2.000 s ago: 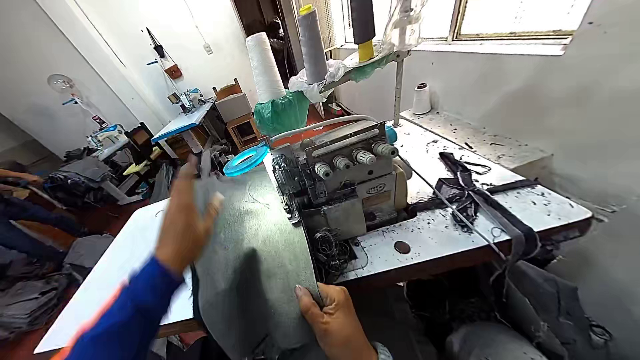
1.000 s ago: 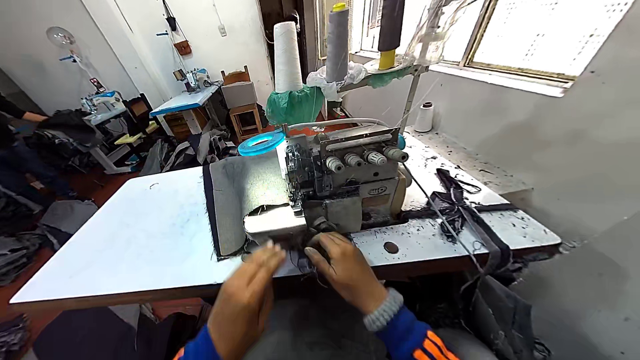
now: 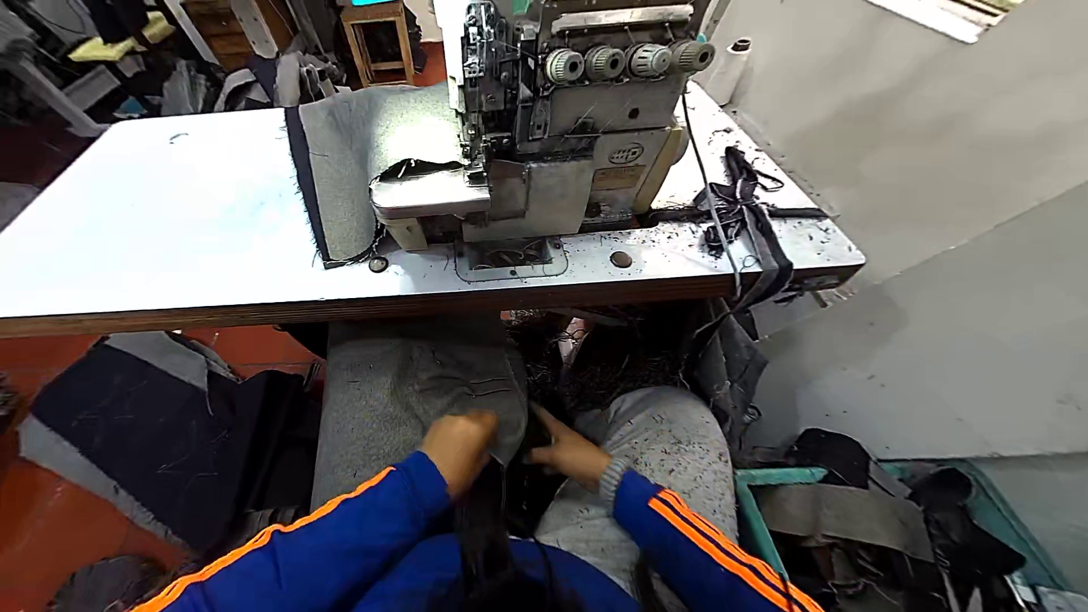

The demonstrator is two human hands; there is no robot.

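My left hand, its fingers curled, is at the edge of a grey denim piece that lies over my lap below the table. Close to its right, my right hand has thumb and fingers apart beside the same cloth; whether its fingertips touch the cloth is unclear. Above both hands stands an overlock sewing machine on the white table. Another denim piece with a dark frayed edge lies on the tabletop, left of and behind the machine's cloth plate.
The white table's front edge runs above my lap. Dark fabric strips hang over its right end. A green crate of cloth scraps stands at lower right. Dark denim pieces lie on the floor at left, and a wall rises at right.
Both hands have moved from the front of the machine down to the cloth over my lap. The view has tilted down.
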